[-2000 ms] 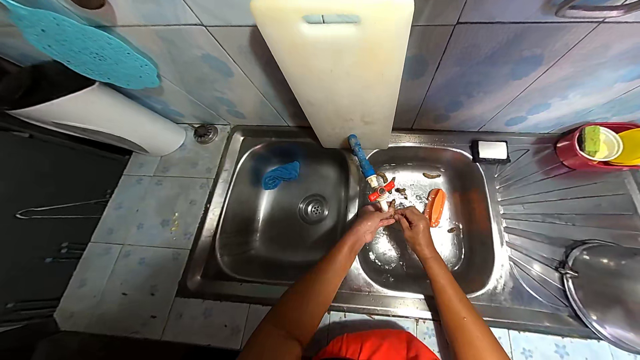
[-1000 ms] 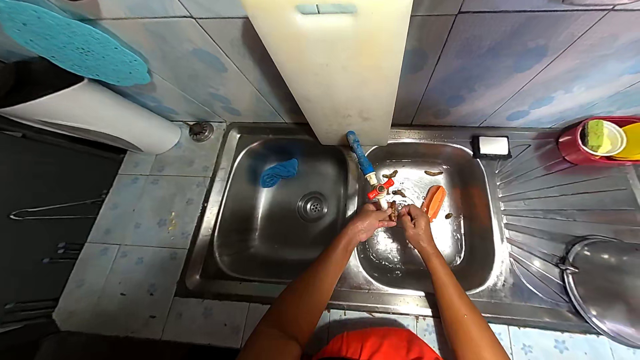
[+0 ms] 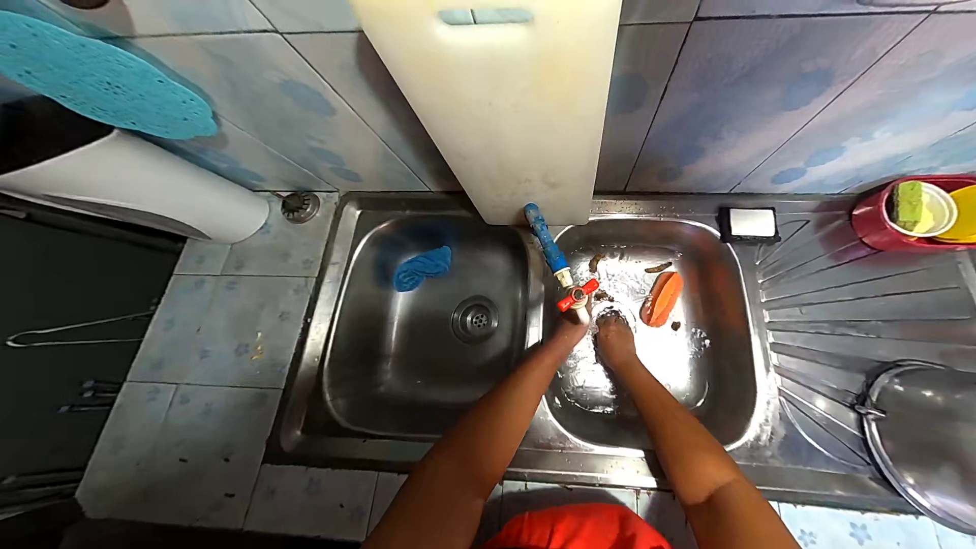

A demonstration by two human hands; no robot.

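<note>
My left hand (image 3: 573, 324) is at the spout of the tap with the red handle (image 3: 578, 295), mostly hidden by it; what it holds cannot be seen. Over the drain of the right steel basin (image 3: 732, 366), my right hand (image 3: 614, 339) reaches down, its fingertips hidden among dark bits (image 3: 608, 314). An orange object (image 3: 662, 299), perhaps a scrubbing brush or a peeled vegetable, lies to the right of that hand. Brownish elongated scraps (image 3: 658, 268) lie near the back of the basin, which is wet.
The left basin (image 3: 396, 366) holds a blue cloth (image 3: 422, 268). A white cutting board (image 3: 526, 114) leans on the tiled wall behind the tap. On the right stand a soap holder (image 3: 750, 223), a red tub (image 3: 869, 221) with a green sponge (image 3: 907, 204), and a round metal lid (image 3: 926, 435).
My hands were together below the tap, handling something small and brownish. Now they are apart, my right hand lower at the drain and my left hand behind the spout.
</note>
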